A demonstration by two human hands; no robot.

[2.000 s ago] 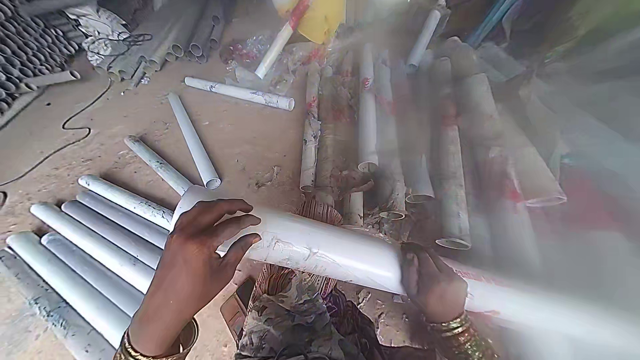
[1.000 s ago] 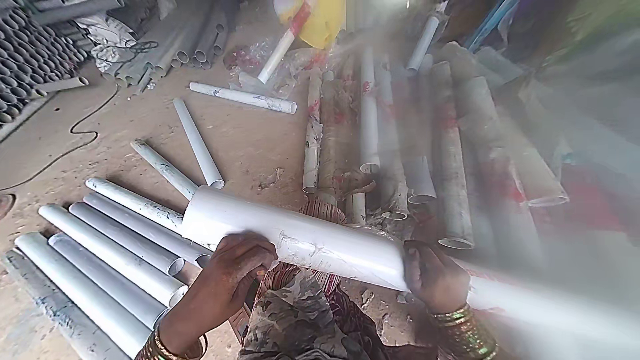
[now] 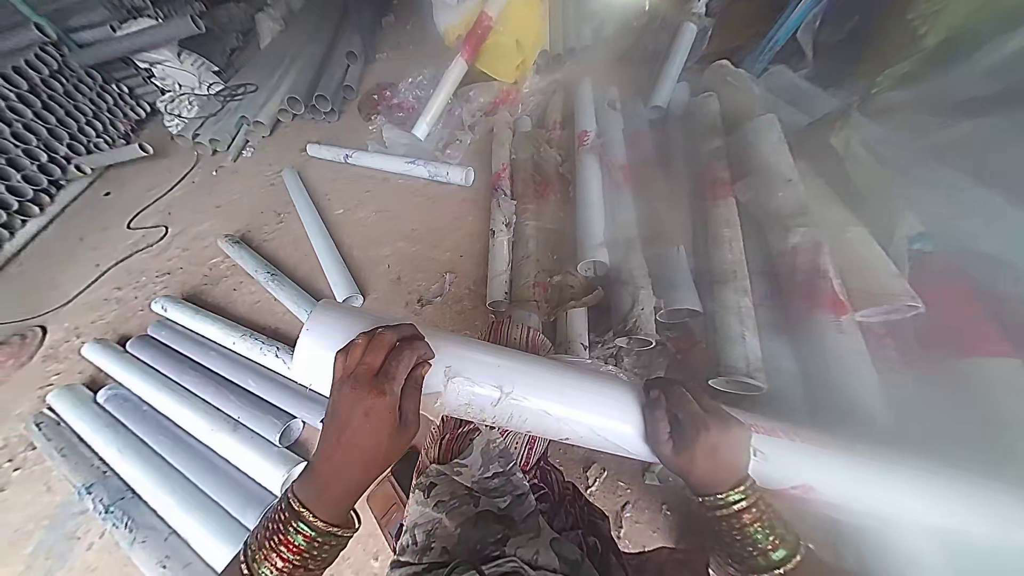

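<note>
A wide white plastic film roll or pipe (image 3: 552,400) lies slanted across my lap, its left end higher in the view. Around its upper side near the left end curls my left hand (image 3: 376,392), thumb and fingertips close together on the surface. My right hand (image 3: 692,432) grips it at the right, where the wide part meets a narrower white length (image 3: 848,472) that runs off to the lower right and blurs. A loose wrinkled edge of film shows on the wide part between the hands. Bangles circle both wrists. The hands' undersides are hidden.
Several white and grey pipes (image 3: 192,416) lie side by side at lower left. More pipes with red marks (image 3: 724,240) lie ahead at right, under hazy clear plastic. Grey pipes (image 3: 48,136) are stacked at upper left, near a black cable (image 3: 148,228). A yellow bag (image 3: 520,48) lies at the back.
My left hand moved right along the white piece between the two earlier frames, then back a little to the left and up. My right hand has stayed at about the same place on it.
</note>
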